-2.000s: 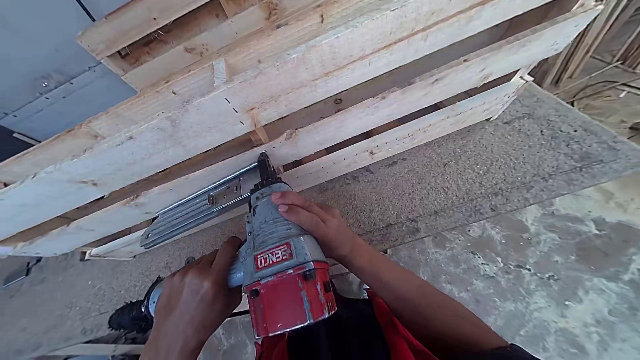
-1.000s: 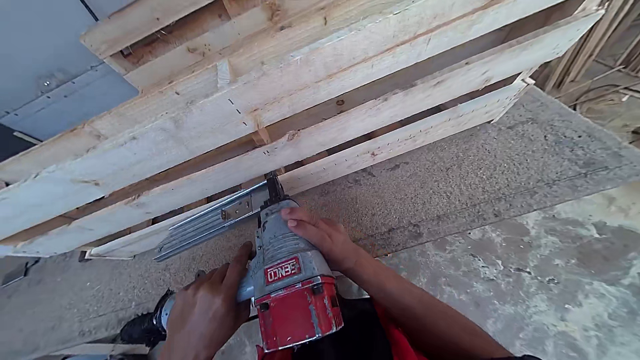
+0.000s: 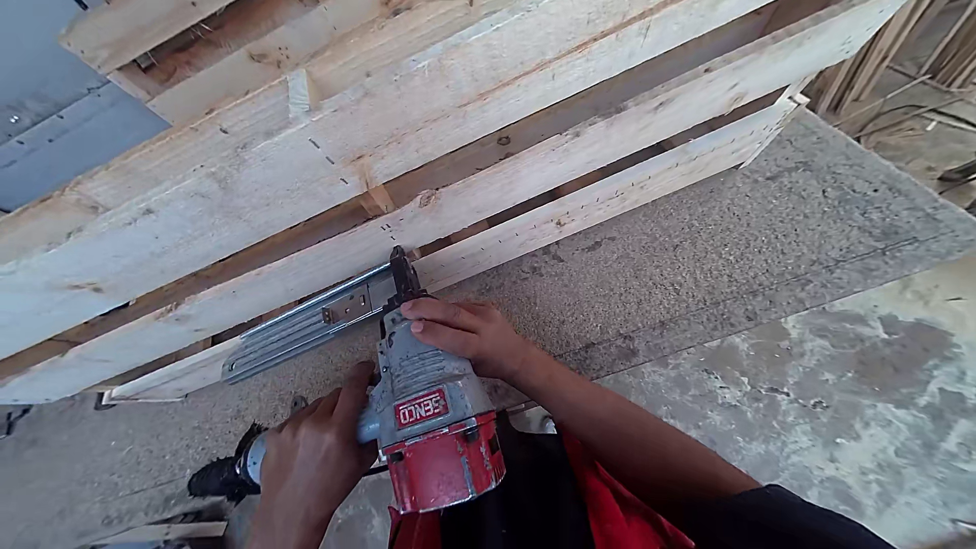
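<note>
A grey and red Senco pneumatic nailer [image 3: 435,389] points away from me, its black nose at the lower edge of a slat of a wooden pallet [image 3: 488,202]. My left hand [image 3: 316,450] is closed around the tool's handle at its left side. My right hand [image 3: 465,332] rests on top of the tool's body, just behind the nose, fingers curled over it. A metal magazine [image 3: 305,335] sticks out to the left, in front of the pallet's lowest boards. Short rows of fastener marks show on the slats.
The pallet leans over a rough, speckled mat [image 3: 709,236] on a stained concrete floor [image 3: 823,381]. Thin wood strips [image 3: 877,61] are stacked at the upper right. A blue-grey panel [image 3: 53,114] is at the upper left. A black-wrapped fitting [image 3: 221,476] joins the handle's end.
Both hands and the nailer moved right and slightly down between the first two frames. Since then, the nose has shifted a little left and up, across the slat's lower part.
</note>
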